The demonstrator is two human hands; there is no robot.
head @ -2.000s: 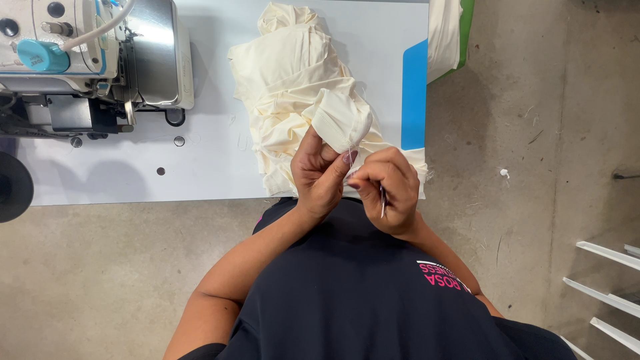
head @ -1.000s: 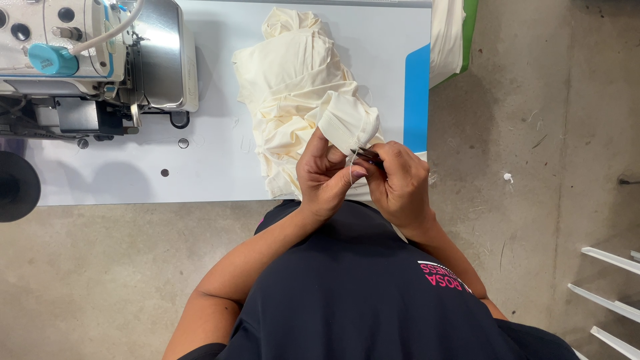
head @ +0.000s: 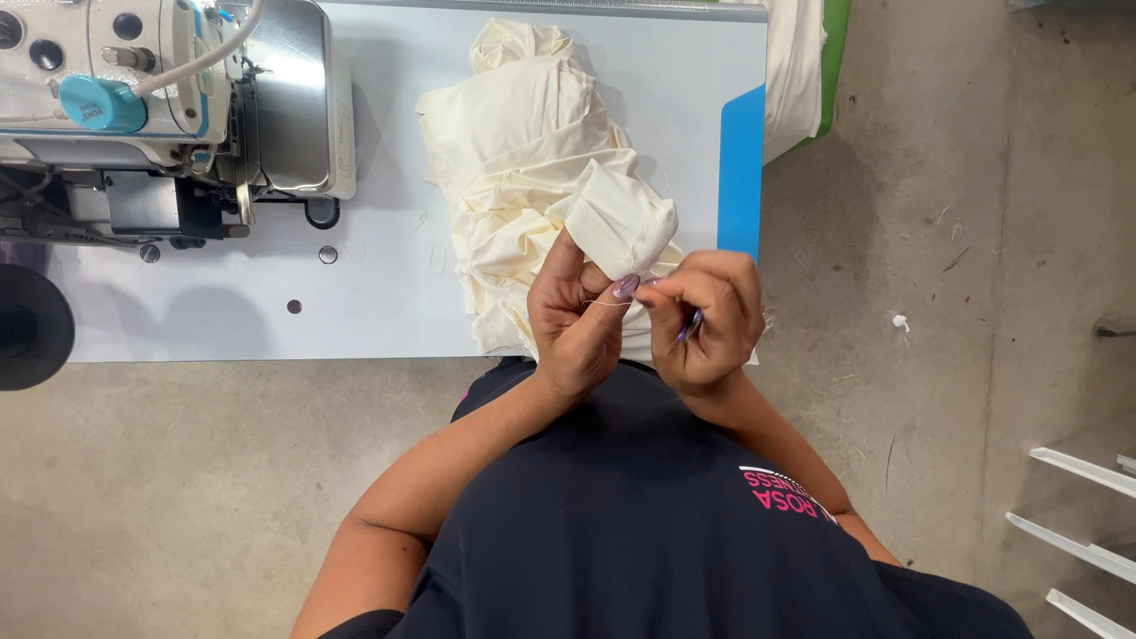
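Note:
My left hand (head: 577, 324) pinches the lower edge of a folded end of cream fabric (head: 619, 222) between thumb and fingers. A thin white thread (head: 611, 303) runs across the left thumb. Close on the right, my right hand (head: 710, 319) has its thumb and forefinger together at the fabric's edge, near the left thumbnail. A small dark tool (head: 690, 326), mostly hidden, is tucked in the right palm; it looks like thread snips. Beneath and beyond both hands, a crumpled heap of the same cream fabric (head: 524, 133) lies on the white worktable (head: 390, 293).
An industrial sewing machine (head: 293, 98) stands on the table at the left, with a black round disc (head: 31, 327) at the near left edge. Beyond the table's right end is a green container (head: 832, 75) with cream fabric. White metal bars (head: 1078, 546) show at lower right.
A second ago the dark tool's tips were at the fabric's edge; now the tool is back in the right palm and the right fingertips are at that edge. The left hand keeps its hold.

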